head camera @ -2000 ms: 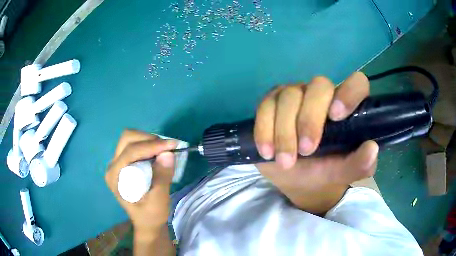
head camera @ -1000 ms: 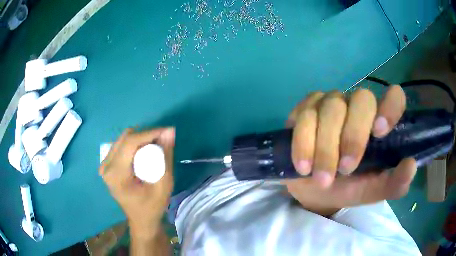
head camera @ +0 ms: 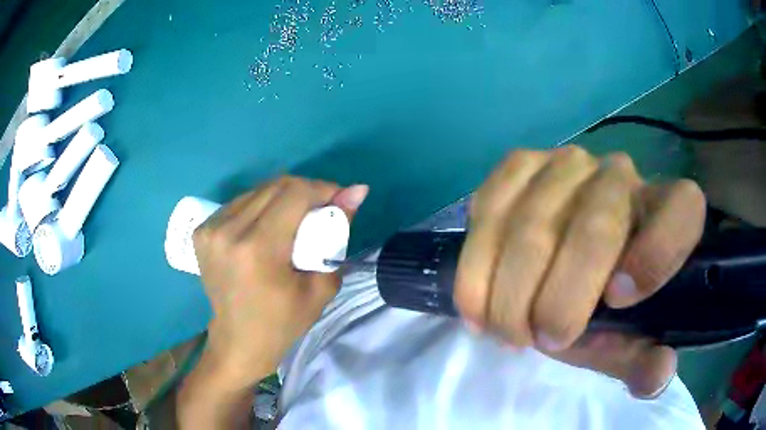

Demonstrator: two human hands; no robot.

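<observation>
My left hand (head camera: 264,252) is closed around the handle of a white fan body (head camera: 186,235). Its vented head shows left of the fist, and the handle's rounded end shows as a white oval at the right of the fist. My right hand (head camera: 571,252) grips a black electric screwdriver (head camera: 417,271), pointing left. Its thin bit reaches the lower edge of the white handle end; whether a screw sits at the tip cannot be told.
Several white fan bodies (head camera: 88,189) lie at the left. A slim open unit (head camera: 30,323) lies below them near the bench edge. Many small screws (head camera: 290,34) are scattered at the top. A black cord (head camera: 655,126) runs at the right.
The fan body has turned so its head shows at the left and moved right. The bit, apart from it a second ago, now meets the handle end. The bench items sit higher in view.
</observation>
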